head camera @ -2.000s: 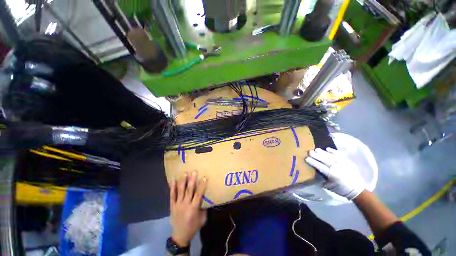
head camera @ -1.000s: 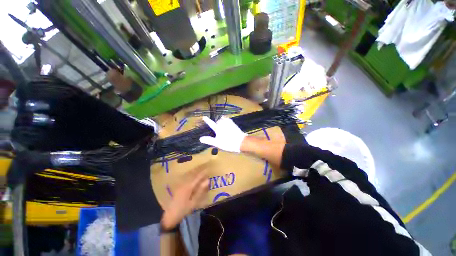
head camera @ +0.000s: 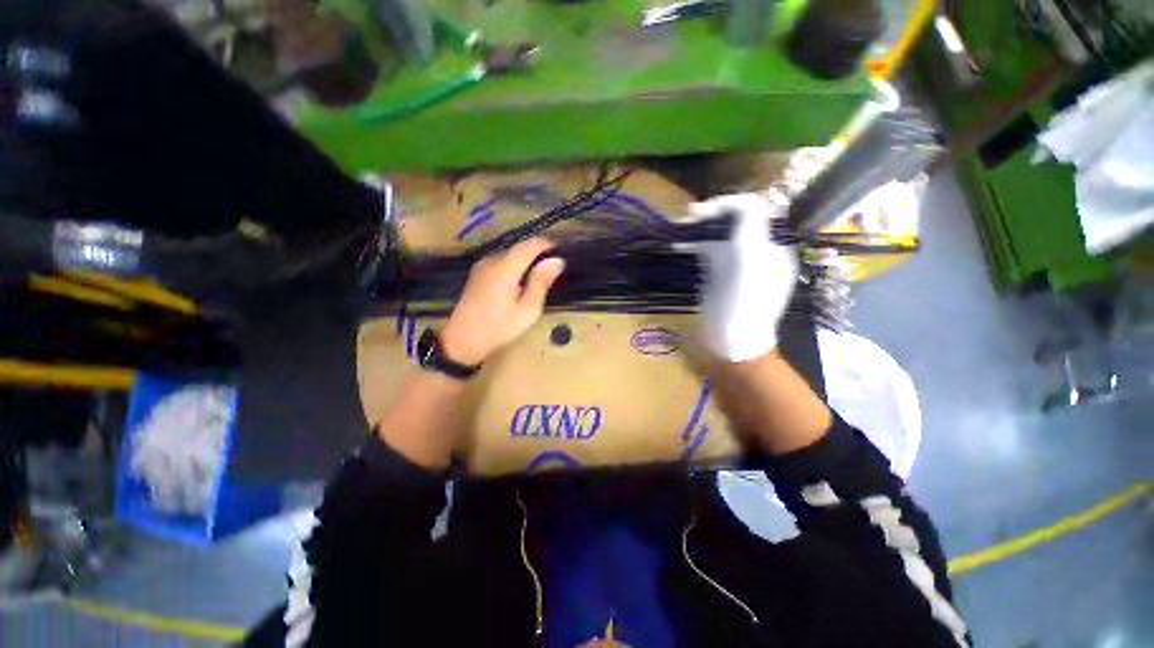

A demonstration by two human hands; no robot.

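Observation:
A wide bundle of black cables (head camera: 620, 268) lies across the tan cardboard board (head camera: 608, 380). My bare left hand (head camera: 509, 301), with a dark wristband, is curled on the bundle left of its middle, thumb to the right. My white-gloved right hand (head camera: 749, 285) is blurred and wraps over the bundle near its right end. Its fingertips and the palm sides of both hands are hidden. A few cables slant up above the bundle onto the board's far part. Pale loose cable ends spread out right of the glove.
The green press plate (head camera: 608, 127) with green-handled pliers (head camera: 424, 95) stands beyond the board. A blue bin (head camera: 234, 443) of white pieces is lower left, thick black hanks (head camera: 139, 139) upper left. Metal profiles (head camera: 867, 177) and a white tub (head camera: 873, 399) are at right.
My left hand has moved up from the board's near part onto the cables. My gloved hand has moved from mid-bundle to the right end. The head view has also shifted.

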